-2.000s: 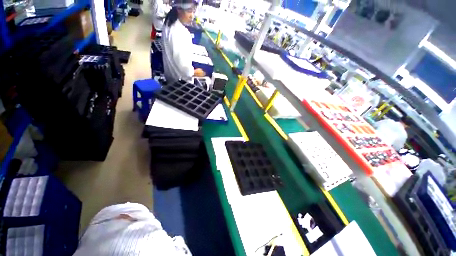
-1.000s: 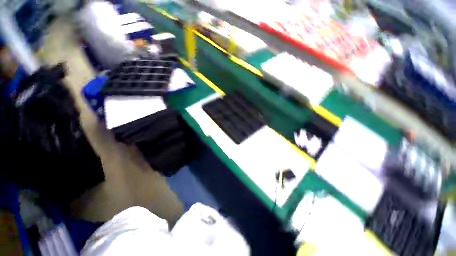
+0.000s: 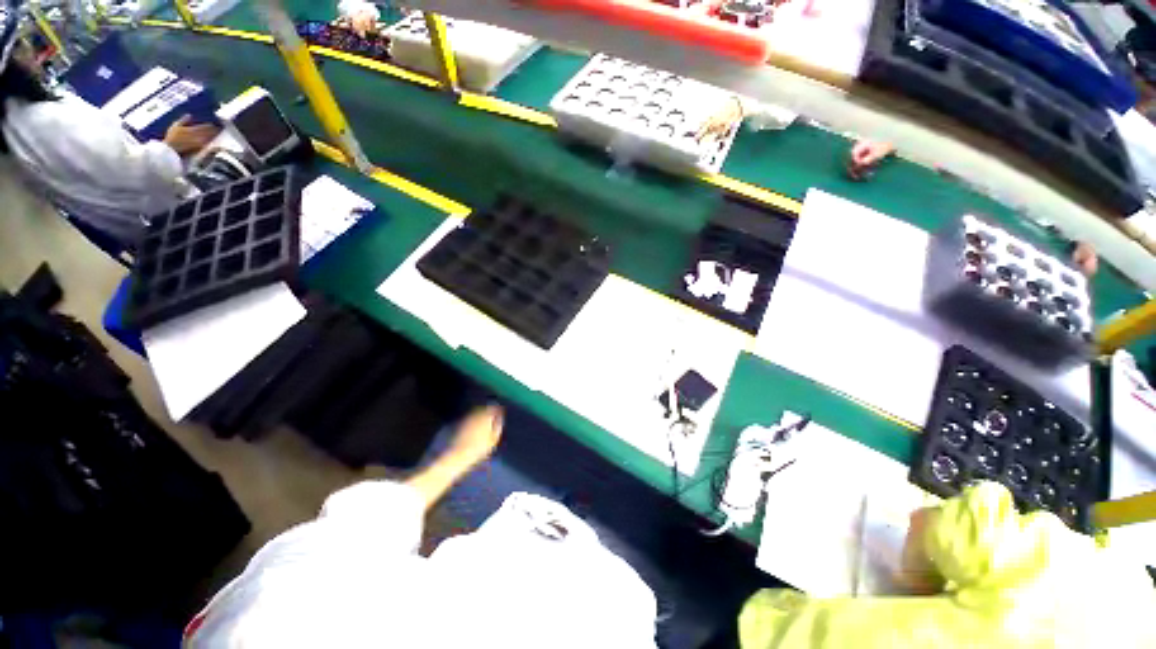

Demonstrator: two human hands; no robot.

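My left hand (image 3: pixel 477 435) is bare, small and blurred, reaching from a white sleeve below the bench's front edge. It touches no tray, and its fingers cannot be told apart. My right hand is not in view. In front, a black parts tray (image 3: pixel 517 269) with square pockets, seemingly empty, lies on white paper (image 3: pixel 590 368) on the green bench. A small black device (image 3: pixel 688 391) with a thin cable lies on the same paper. Another black tray (image 3: pixel 218 241) rests tilted on a white sheet (image 3: pixel 218 340) over a stack of black trays at the left.
A seated person (image 3: pixel 95 152) is at the left, and one in a yellow cap (image 3: pixel 1001 558) at lower right. Across the bench are a white tray (image 3: pixel 647 108), watch-head trays (image 3: pixel 1014 437) and other people's hands. Yellow-banded posts (image 3: pixel 317 95) rise from the bench.
The view has swung right and nearer the bench. My left hand has come into view. The yellow-capped person and the watch-head trays at right now show clearly.
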